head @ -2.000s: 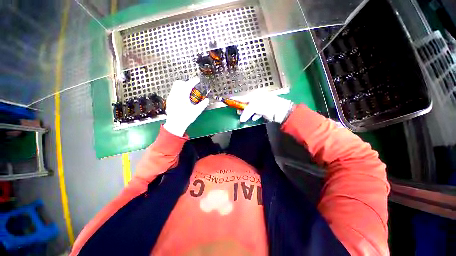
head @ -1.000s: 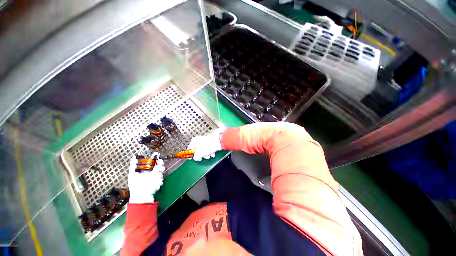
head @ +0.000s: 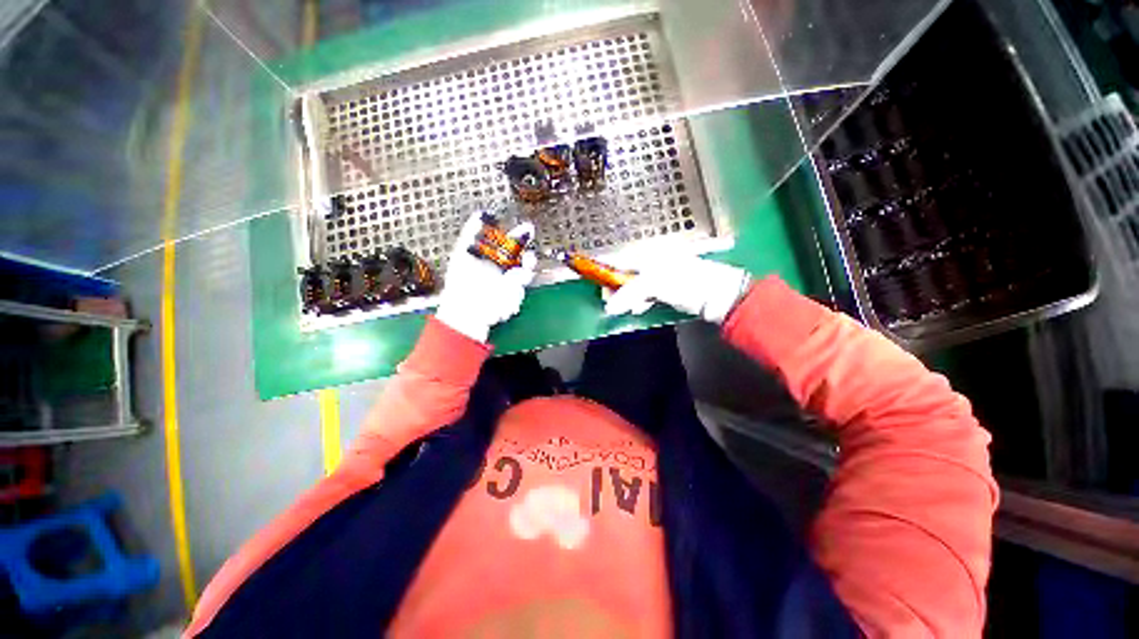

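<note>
My left hand (head: 485, 285), in a white glove, holds a black coil assembly (head: 500, 245) with orange-copper winding over the near edge of the perforated metal plate (head: 425, 137). My right hand (head: 681, 285), also gloved, grips the orange-handled cutters (head: 597, 270). Their tips point left towards the held coil, with a small gap between. A row of black coils (head: 362, 282) stands along the plate's near-left edge. A small group of coils (head: 553, 165) stands right of the plate's centre. Any wire ends are too small to tell.
A clear hood (head: 862, 85) spans over the plate. A deep metal tray (head: 999, 320) with rows of black parts lies right of the green bench top (head: 758, 187). A blue stool (head: 78, 558) and a metal frame (head: 123, 375) stand on the floor at the left.
The view swung right a second ago and has come back. The coil in my left hand now shows its winding at another angle. My right hand still holds the cutters.
</note>
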